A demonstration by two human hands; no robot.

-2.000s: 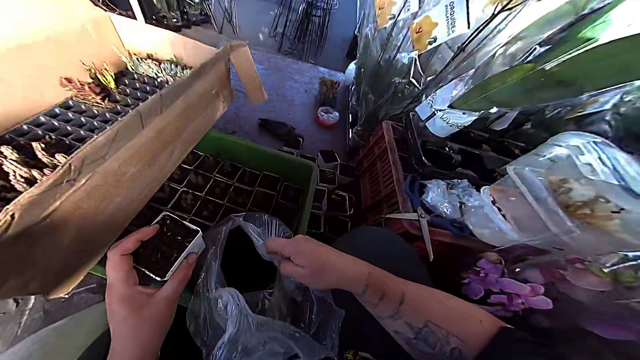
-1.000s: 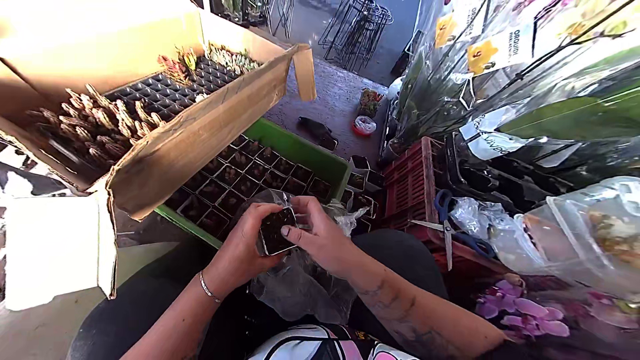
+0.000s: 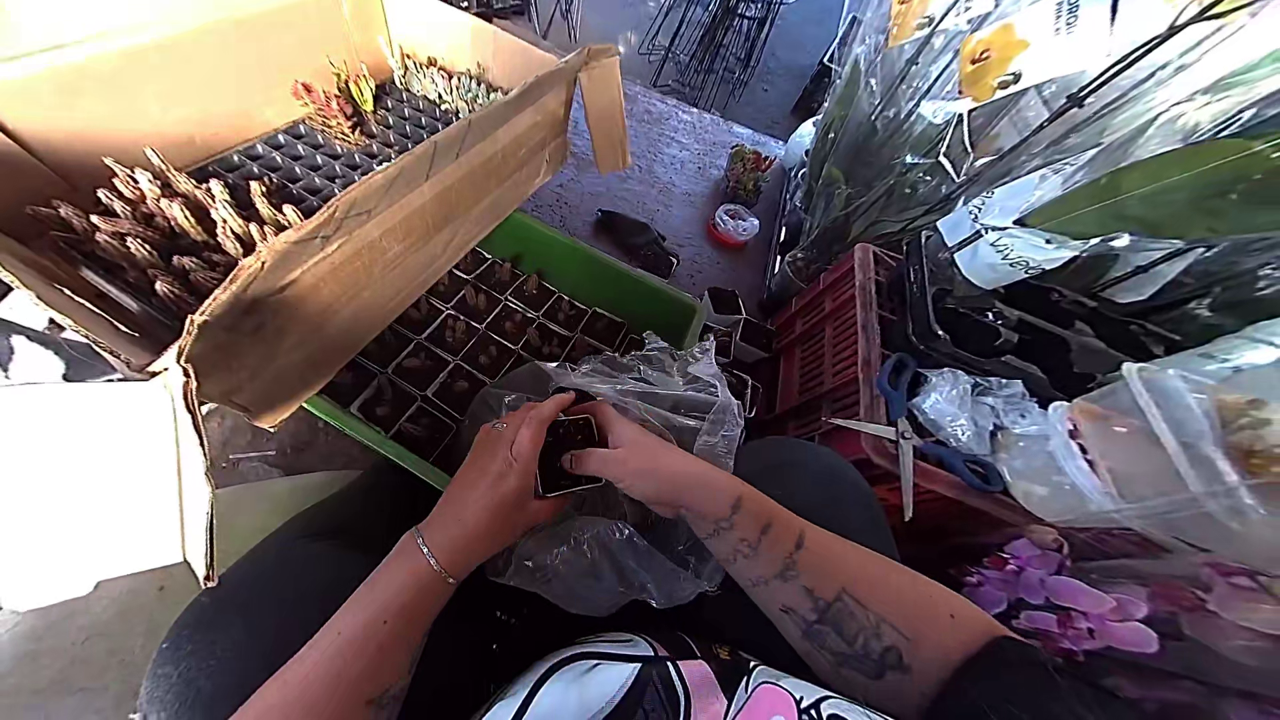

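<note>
Above my lap, my left hand (image 3: 500, 465) grips a small square plant pot (image 3: 570, 455) filled with dark soil. My right hand (image 3: 635, 460) is at the pot's other side, its thumb over the soil near the rim. Under both hands lies a clear plastic bag (image 3: 600, 565), spread open across my lap; what is inside it is mostly hidden. Just beyond, a green tray (image 3: 600, 270) holds rows of square pots with soil and small plants.
A cardboard box (image 3: 400, 250) with succulents and a black cell tray (image 3: 290, 160) overhangs the green tray. At right stand a red plastic crate (image 3: 825, 340), open scissors (image 3: 905, 430), wrapped orchids (image 3: 1075, 595) and a clear plastic tub (image 3: 1150, 440). A red-rimmed container (image 3: 733, 225) sits farther back.
My right hand has left the bag's edge, which it held two seconds ago, and come to the pot. The pot has moved from the left to above the bag. The view has shifted.
</note>
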